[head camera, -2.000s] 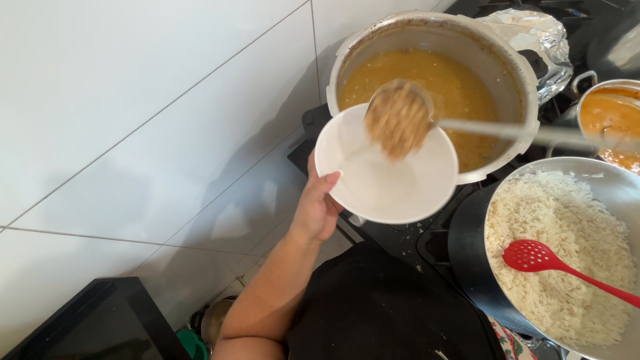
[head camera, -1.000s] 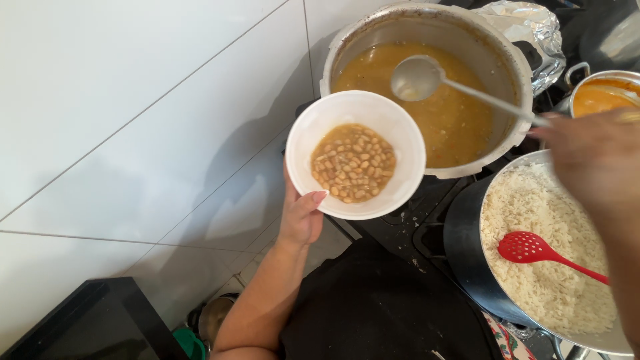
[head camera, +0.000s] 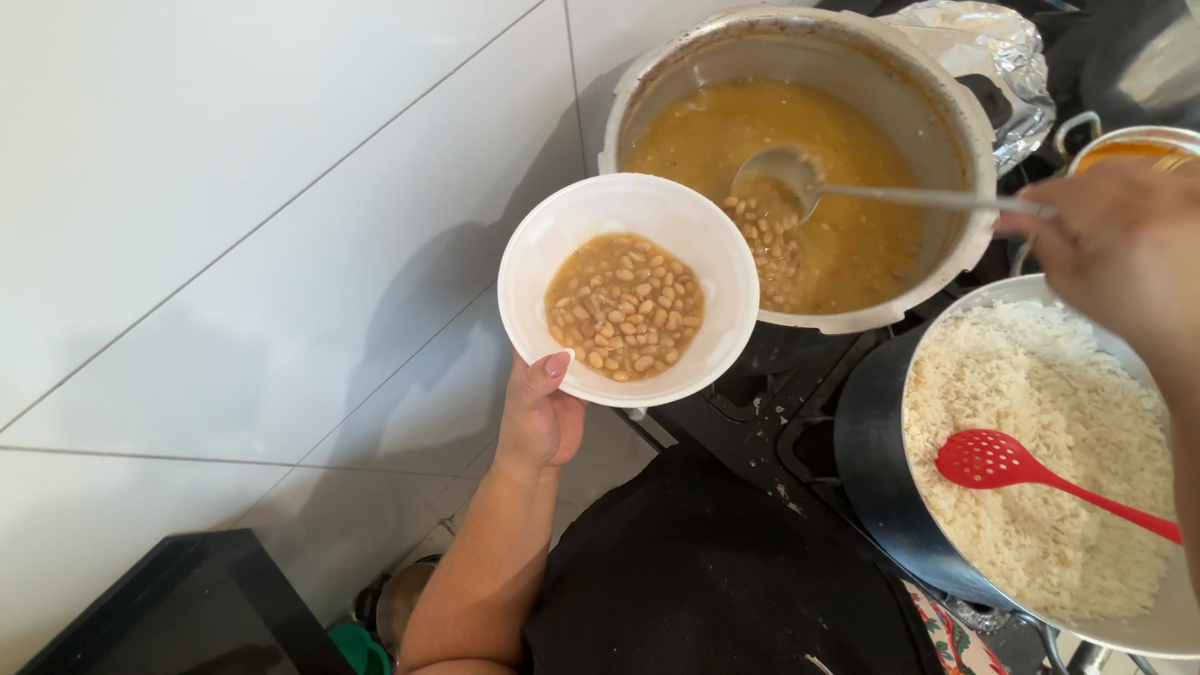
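Note:
My left hand (head camera: 544, 412) holds a white bowl (head camera: 525, 272) by its lower rim, thumb on the edge. Beans in broth (head camera: 628, 305) cover the bowl's bottom. In my right hand (head camera: 1116, 244), slightly blurred, is the handle of a metal ladle (head camera: 919, 197). The ladle's head is tilted inside a large metal pot (head camera: 980, 187), with beans at its lower edge, above yellowish-brown broth (head camera: 844, 122). The bowl overlaps the pot's lower left rim.
A dark pot (head camera: 872, 469) of white rice (head camera: 1041, 394) holds a red slotted spoon (head camera: 989, 459). Crumpled aluminium foil (head camera: 1017, 56) and a smaller pot with orange food (head camera: 1134, 145) are at upper right. The black stove (head camera: 750, 394) lies beneath; a tiled wall (head camera: 281, 234) rises left.
Two seconds ago the ladle with beans was over an apparently empty bowl; a second ago beans were in the bowl. The ladle has since tilted in the pot, with beans spilling or lying at its edge.

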